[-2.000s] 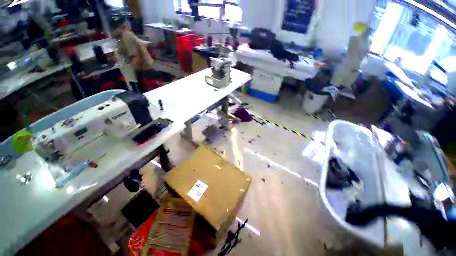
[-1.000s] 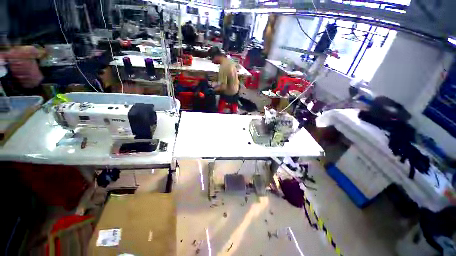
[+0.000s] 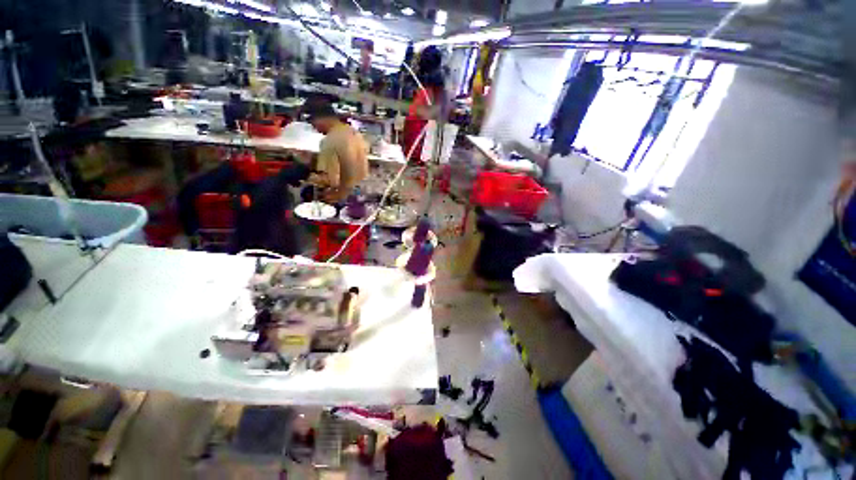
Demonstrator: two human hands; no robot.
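Observation:
Neither of my hands is in view. Nearest in front stands a white sewing table (image 3: 131,323) with a small pale machine (image 3: 300,314), which looks like an overlock machine, set into its top. Dark purple thread cones (image 3: 419,261) stand on a thread stand behind the table's right end. To the right, a long white-covered table (image 3: 610,323) bears a heap of black cloth pieces (image 3: 741,408). The picture is somewhat blurred.
A pale blue tub (image 3: 75,220) stands at the left. A person in a tan top (image 3: 343,159) is behind the table. A red crate (image 3: 510,192) stands further back. Yellow-black tape (image 3: 516,342) and dark scraps (image 3: 479,403) lie on the floor. Dark red cloth (image 3: 418,455) lies below the table.
The view has moved toward the small machine and the right-hand table. The large white machine and the cardboard box have left the picture, apart from a dark part at the left edge.

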